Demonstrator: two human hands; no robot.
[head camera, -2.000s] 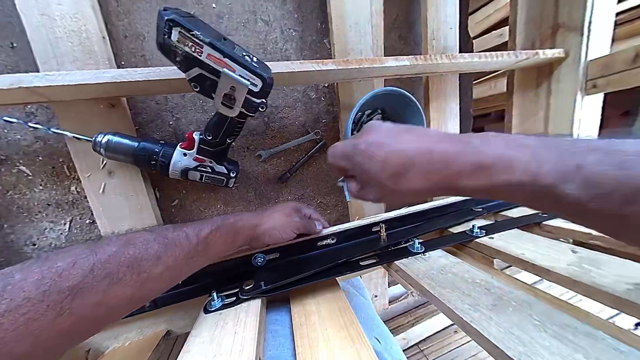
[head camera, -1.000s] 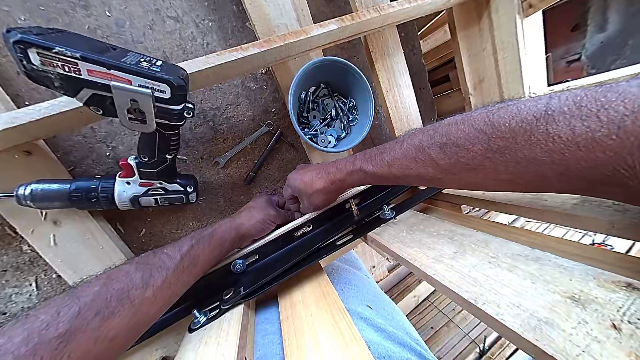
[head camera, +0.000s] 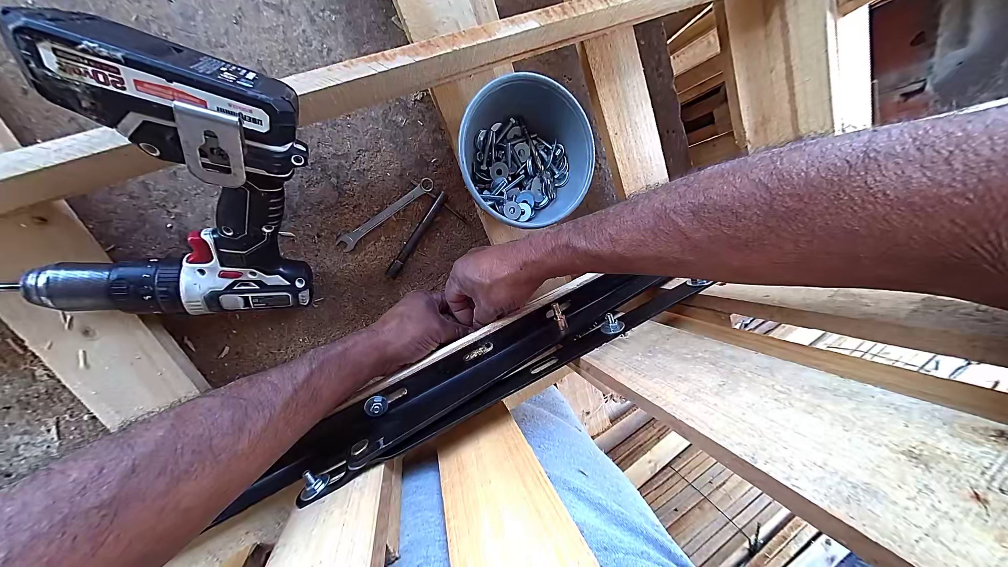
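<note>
My left hand (head camera: 417, 327) and my right hand (head camera: 492, 285) meet at the far side of a wooden rail, fingers curled together; whatever lies between the fingertips is hidden. Along the rail's near side runs a black slotted metal bracket (head camera: 425, 394). A bolt with a nut and washer (head camera: 376, 405) sits in it near my left wrist, another bolt (head camera: 313, 482) stands at its lower left end, and a third (head camera: 612, 324) is to the right. Behind my right hand stands a grey bucket (head camera: 579, 130) holding bolts, nuts and washers (head camera: 516, 177).
A cordless drill (head camera: 244, 213) lies at the left across wooden boards. A combination wrench (head camera: 386, 214) and a dark slim tool (head camera: 416, 235) are on the dusty ground. A long wooden beam (head camera: 441, 59) crosses behind. Wide planks (head camera: 787, 394) lie at the right.
My right hand has moved from over the bucket down to my left hand at the rail, uncovering the hardware inside. The view has shifted between frames.
</note>
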